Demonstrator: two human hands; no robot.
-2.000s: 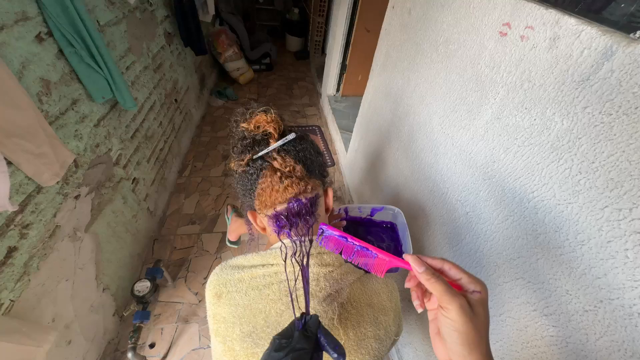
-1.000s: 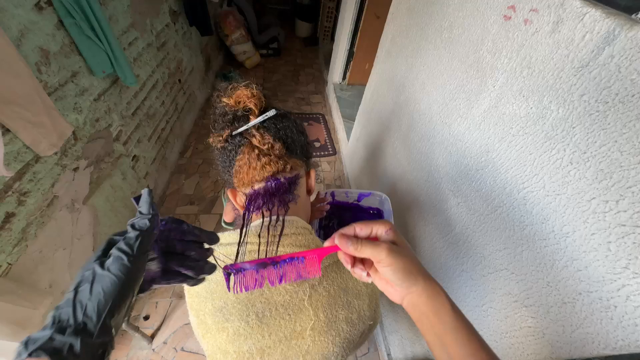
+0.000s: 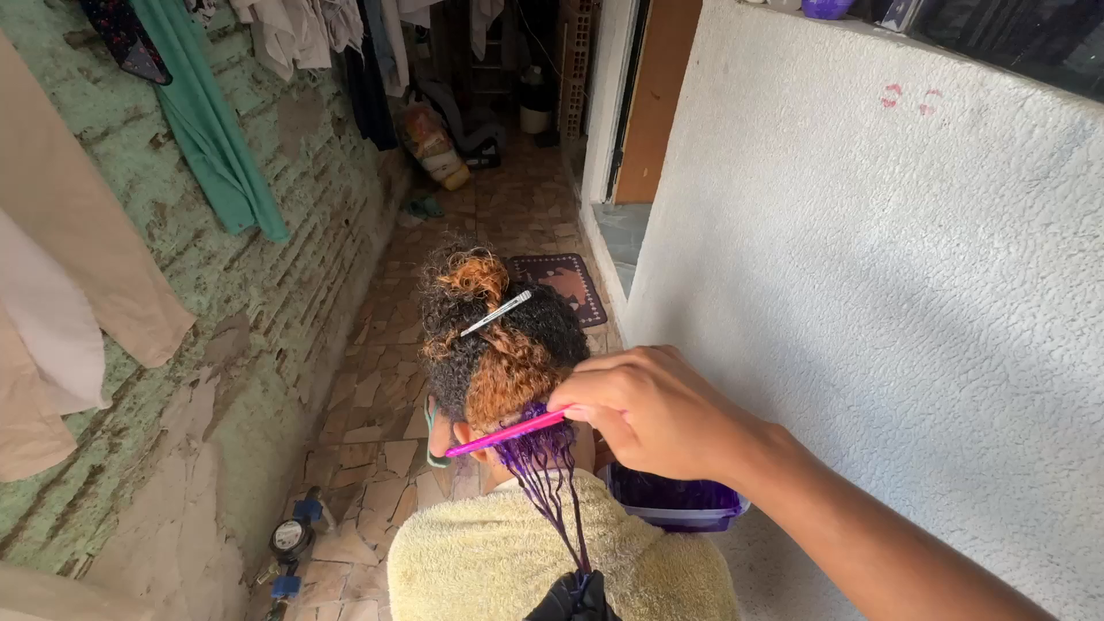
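My right hand [image 3: 647,405] grips a pink comb [image 3: 509,431], held across the nape of a seated person at the roots of purple-coated hair [image 3: 539,448]. At the bottom edge, my left hand [image 3: 576,599], in a black glove, pinches the ends of the purple strands and draws them down over a yellow towel [image 3: 483,543] on the person's shoulders. The rest of the hair, orange and dark, is pinned up with a silver hair clip [image 3: 496,313]. Right of the neck sits a plastic tub [image 3: 681,517] of purple dye, partly behind my right wrist.
A white textured wall [image 3: 862,285] rises close on the right. Clothes such as a green garment [image 3: 207,129] hang along the rough green wall on the left. A water meter [image 3: 291,536] stands low at left. A doormat [image 3: 565,285] lies on the tiled floor ahead.
My right hand has brought the comb up from over the towel to the nape. My gloved left hand, open at the left a second ago, now holds the strands' ends at the bottom.
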